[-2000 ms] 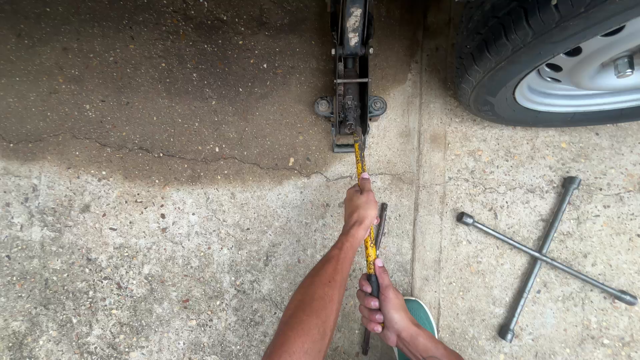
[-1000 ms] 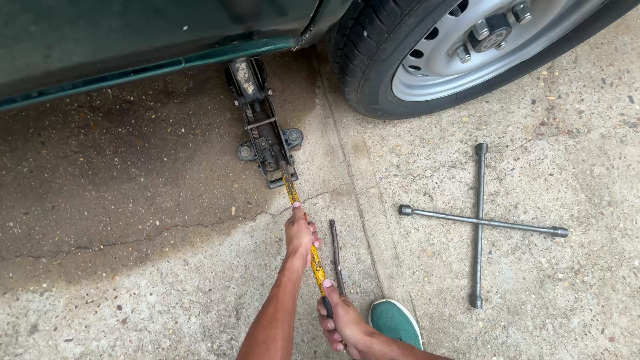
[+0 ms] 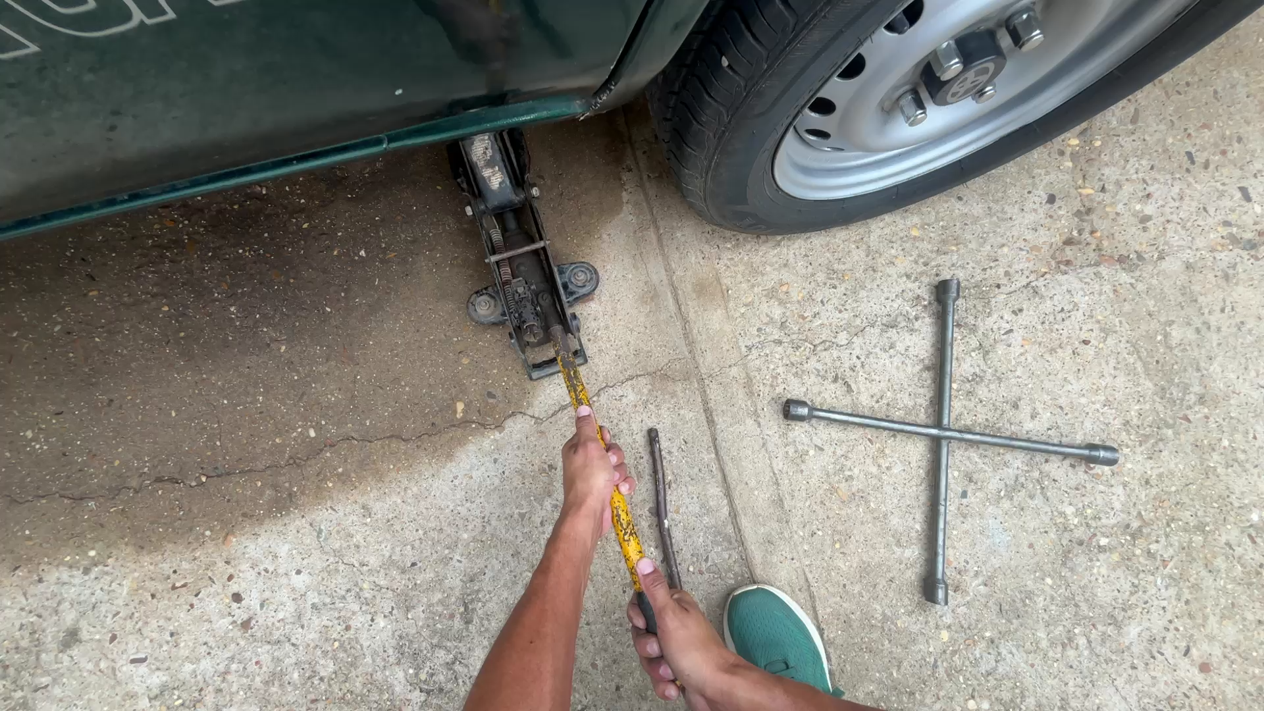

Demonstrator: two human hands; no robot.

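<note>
My left hand [image 3: 592, 469] grips the worn yellow jack handle [image 3: 626, 528] at its middle. Lower down, my right hand [image 3: 673, 637] is closed round the handle's black grip. The handle's far end sits in the rear of a dark trolley jack [image 3: 518, 267], whose front reaches under the sill of a dark green vehicle [image 3: 296, 163]. Whether the jack's saddle touches the vehicle is hidden. Just right of the handle, a thin dark metal bar [image 3: 660, 499] lies on the concrete, its lower end partly hidden by my right hand.
A tyre [image 3: 736, 148] on a silver steel wheel [image 3: 839, 163] with lug nuts stands at the upper right. Below it, a four-way lug wrench [image 3: 941, 513] lies on the cracked concrete. A green shoe [image 3: 775, 632] is beside my right hand.
The view has shifted a lot, bringing the green vehicle body into sight. Both hands keep hold of the jack handle.
</note>
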